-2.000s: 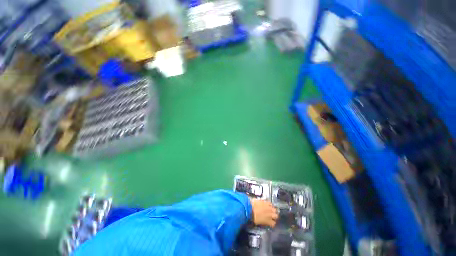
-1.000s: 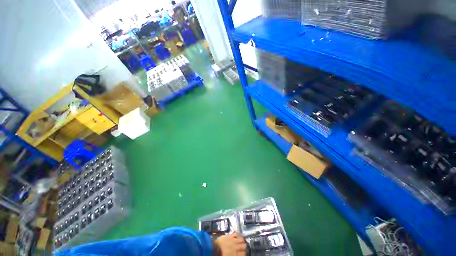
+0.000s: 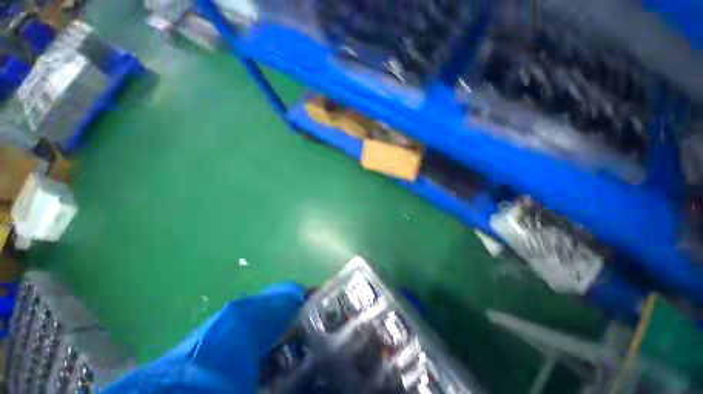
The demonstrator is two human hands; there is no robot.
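A clear plastic blister tray (image 3: 356, 291) with pockets of dark handheld terminals is at the bottom centre, tilted and blurred, cut off by the lower edge. My left arm in its blue sleeve reaches in from the lower left and ends at the tray's left side. My left hand is not clearly visible; blur and the sleeve hide its fingers and any grip. My right hand is not in view.
Blue shelving (image 3: 455, 115) with dark units runs along the right, an open cardboard box (image 3: 391, 159) low on it. A white box of cables (image 3: 549, 245) is lower right. Stacked trays (image 3: 58, 335) and a white box (image 3: 44, 208) stand left. A green-topped surface (image 3: 669, 346) shows lower right.
The view has swung right: shelving and boxes have moved left in the picture, and the green-topped surface has appeared. The tray appears more steeply angled, and the hand seen on it before is no longer clear.
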